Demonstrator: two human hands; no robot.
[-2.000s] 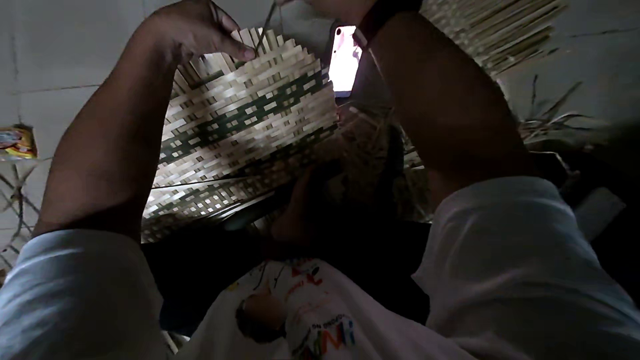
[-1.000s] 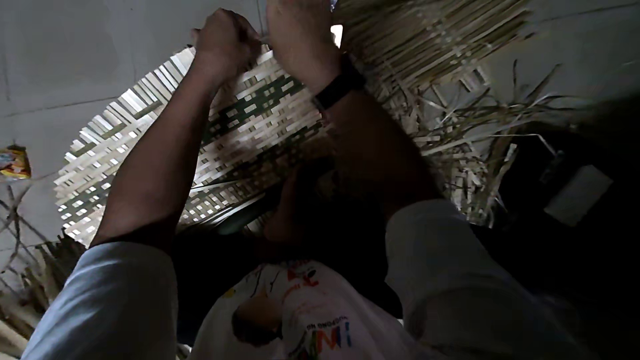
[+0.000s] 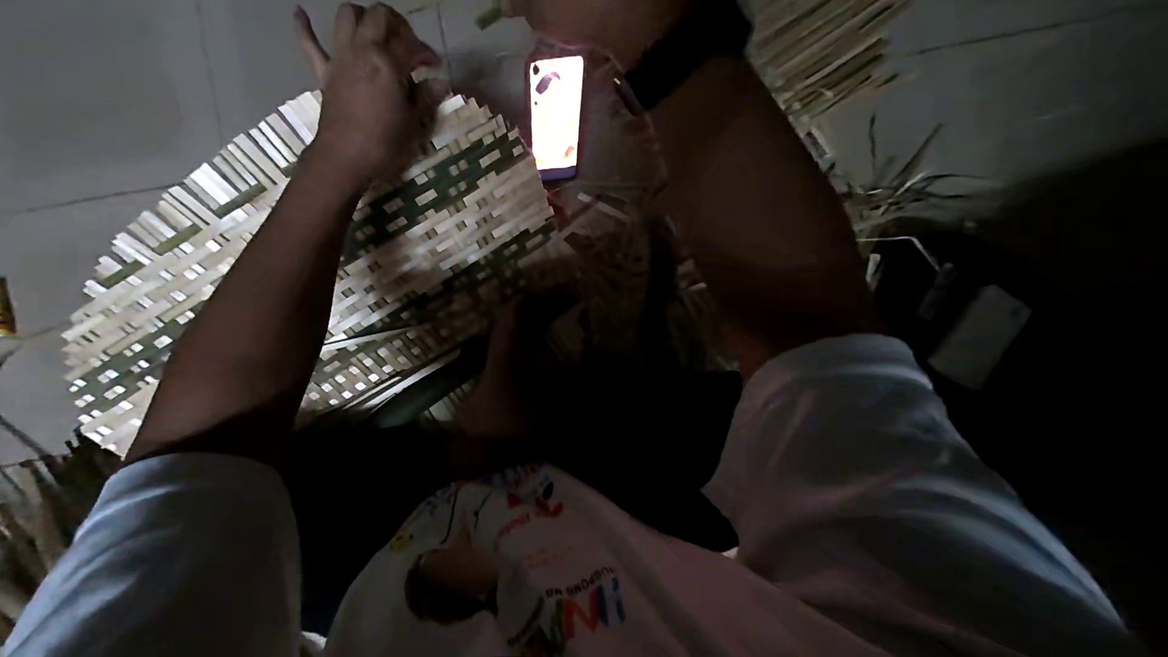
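A woven mat of pale and dark green flat strips (image 3: pixel 438 228) lies across the left and middle of the view, its upper edge ragged with strip ends. Over that upper edge is my left hand (image 3: pixel 374 87), fingers bent and partly spread; whether it pinches a strip is too dark to tell. My right hand (image 3: pixel 584 23) is at the top, mostly cut off by the frame edge, near a short greenish strip end (image 3: pixel 490 15); its fingers are hidden. Just below my right hand, a phone with a brightly lit screen (image 3: pixel 556 114) stands out beside the mat's right edge.
A bundle of loose pale strips (image 3: pixel 826 50) lies at upper right, with thin scraps (image 3: pixel 903 187) below it on the tiled floor (image 3: pixel 1013 82). A pale rectangular object (image 3: pixel 981 336) with a cable is at right. More strips (image 3: pixel 41 520) are at lower left.
My hands were close together over the mat's upper edge one second ago and are now farther apart. The phone, mostly covered then, shows fully again.
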